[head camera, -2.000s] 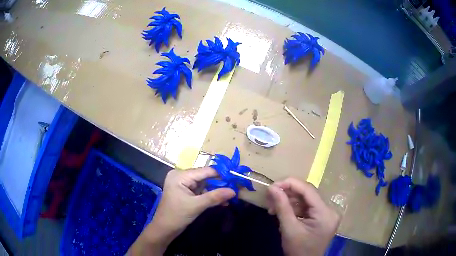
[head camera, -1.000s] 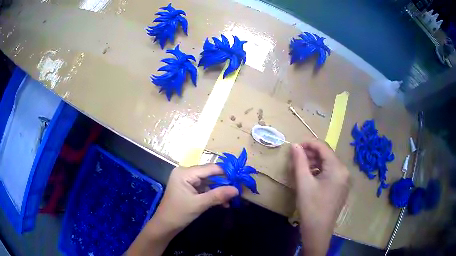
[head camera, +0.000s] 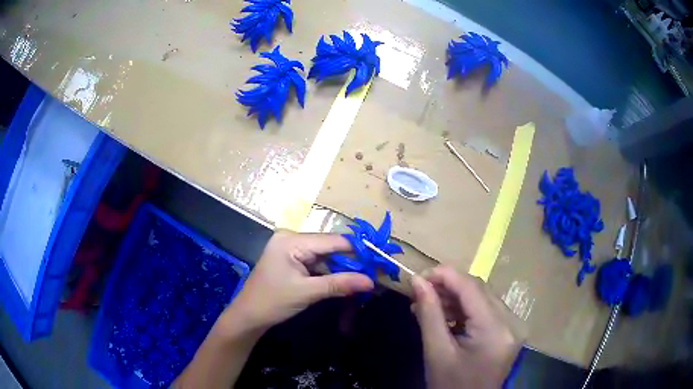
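My left hand (head camera: 292, 277) holds a blue spiky hair piece (head camera: 367, 251) between thumb and fingers at the bench's front edge. My right hand (head camera: 463, 323) pinches a thin pale applicator stick (head camera: 391, 260). The stick's tip is at the middle of the hair piece; contact is too small to be sure of. A small white oval glue dish (head camera: 412, 185) lies on the bench just beyond my hands. A spare thin stick (head camera: 467, 166) lies to the right of the dish.
Yellow tape strips (head camera: 507, 201) flank the dish. Several blue hair pieces (head camera: 271, 85) lie at the back. A heap of small blue locks (head camera: 570, 215) and round blue parts (head camera: 614, 281) are at right. A squeeze bottle (head camera: 590, 125) stands far right. Blue totes (head camera: 171, 296) are at left.
My right hand has brought the stick from the glue dish back to the hair piece in my left hand. The view has shifted slightly, so the bench things appear higher.
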